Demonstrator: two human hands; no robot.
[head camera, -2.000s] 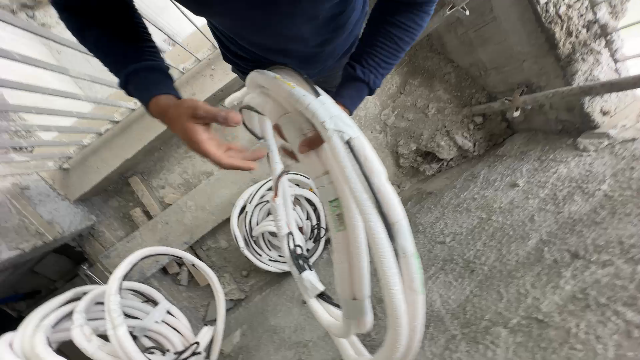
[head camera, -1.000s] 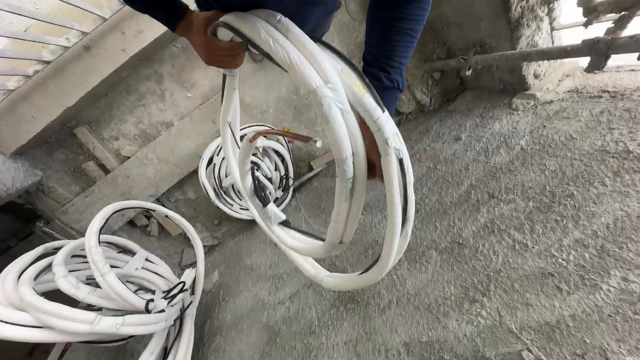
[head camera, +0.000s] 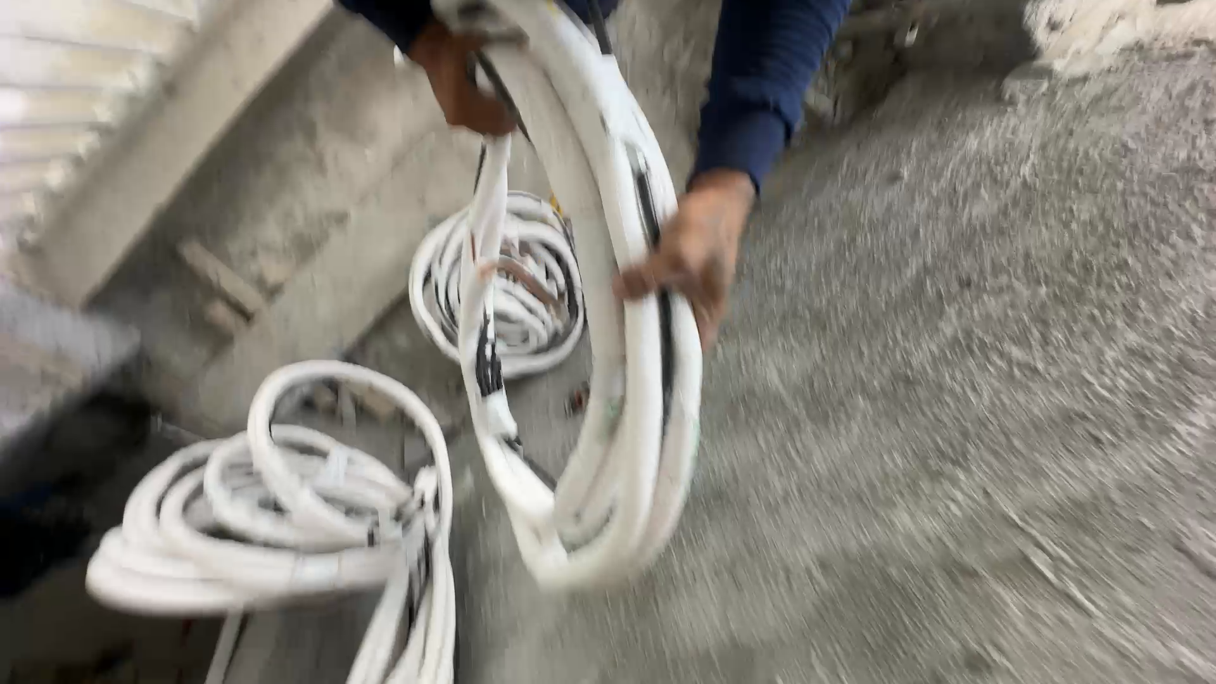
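A coil of white-wrapped pipe (head camera: 646, 427) with black cable hangs between my hands, blurred. My body shows along the upper edge. At upper left my right hand (head camera: 465, 81) is closed around the upper part of this coil. On the opposite side my left hand (head camera: 693, 256) grips the outer turns, thumb across them and fingers partly hidden behind. A second white coil (head camera: 437, 332), partly seen through the held loops, lies on the floor beyond. At lower left rests a third, bulky coil (head camera: 180, 579), one loop standing up and black cable near its bundled side.
Rough grey concrete (head camera: 931, 427) spreads across the right side. A concrete beam (head camera: 190, 142) runs diagonally at upper left, beside pale blurred slats (head camera: 76, 104). Small wooden pieces (head camera: 223, 275) lie near it. A dark recess (head camera: 76, 484) borders the lower-left coil.
My right hand, with fingers spread two seconds ago, has closed on the coil. My left hand, mostly hidden behind the turns earlier, now shows on their outer side. The held coil has turned narrower to the view.
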